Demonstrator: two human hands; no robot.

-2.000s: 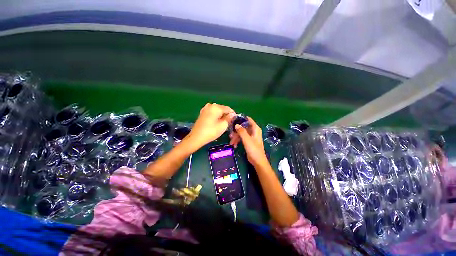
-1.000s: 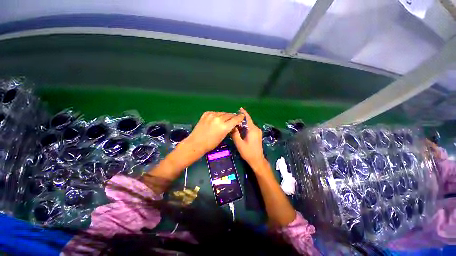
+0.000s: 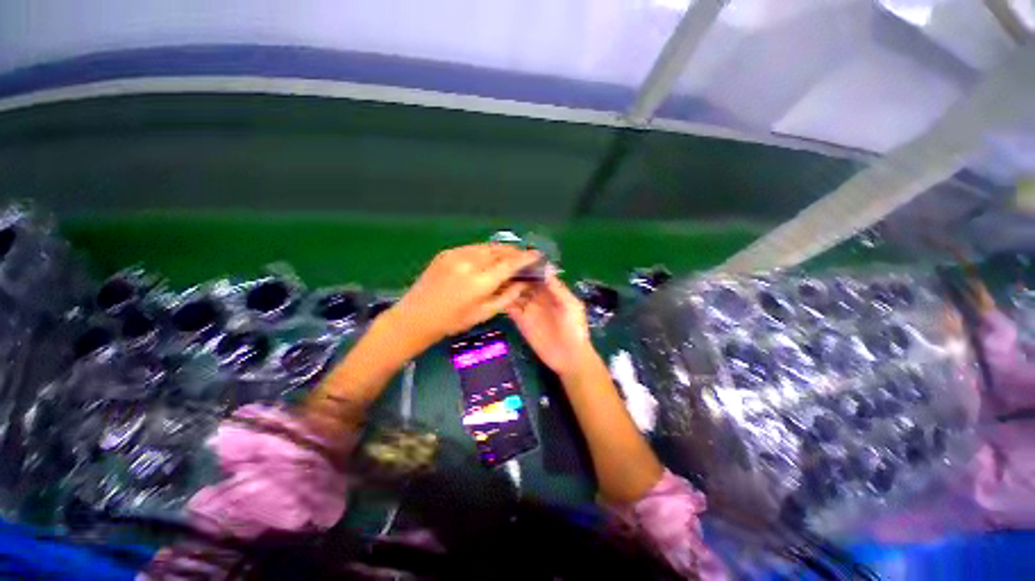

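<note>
My left hand (image 3: 463,288) and my right hand (image 3: 552,322) meet beyond the phone. Between their fingers is a dark round unit (image 3: 531,271), blurred and mostly hidden, with a bit of clear poly bag (image 3: 507,238) showing at the far side. Both hands appear to hold it. The test phone (image 3: 491,397) lies below the hands, its screen lit with a purple band and coloured tiles. A white cable (image 3: 514,471) runs from its near edge.
Loose bagged units (image 3: 269,297) lie at left. Filled blister trays (image 3: 783,375) are stacked at right. Yellowish strips (image 3: 400,451) lie left of the phone, a dark slab (image 3: 561,422) and white crumpled tissue (image 3: 636,392) right of it. Another person's pink sleeve (image 3: 1004,375) is at far right.
The hands have turned the unit, and the right palm has opened more beneath it. Clear film now sticks out beyond the fingers. The view has shifted slightly and blurred.
</note>
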